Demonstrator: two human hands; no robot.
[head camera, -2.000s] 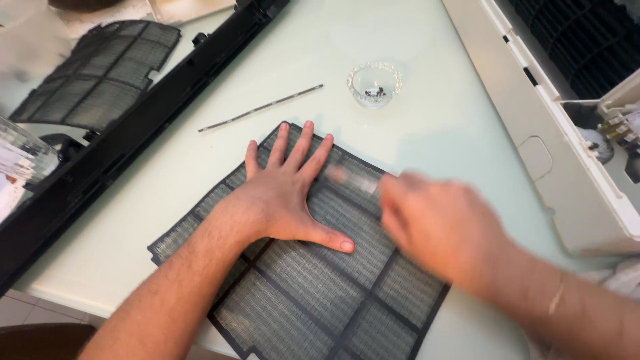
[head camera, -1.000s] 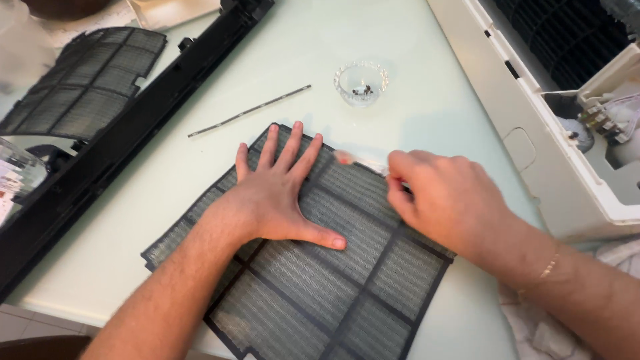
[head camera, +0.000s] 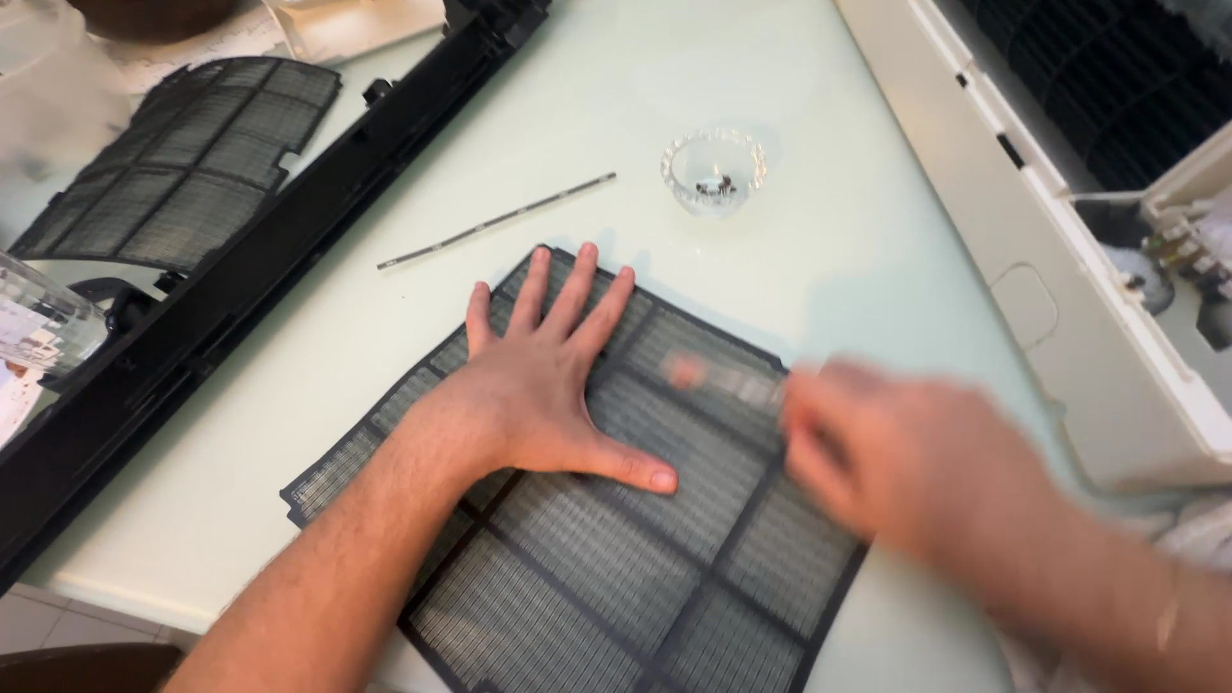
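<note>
A black-framed mesh air filter (head camera: 616, 500) lies flat on the pale table. My left hand (head camera: 539, 385) rests on its upper left part, palm down with the fingers spread, holding nothing. Over the filter's right edge, my right hand (head camera: 885, 443) is closed on a slim, clear-handled tool (head camera: 736, 378), possibly a brush. Its reddish end points left over the mesh. Motion blur hides the tool's exact kind and whether it touches the mesh.
A small glass bowl (head camera: 715, 178) with dark bits and a thin dark strip (head camera: 496, 221) lie beyond the filter. A long black plastic part (head camera: 260, 250) crosses the left, with a second mesh filter (head camera: 192, 159) behind it. A white appliance housing (head camera: 1020, 250) stands at right.
The right hand and its tool have moved from the filter's upper right edge inward over the mesh since one second ago. My left hand stays in place on the filter.
</note>
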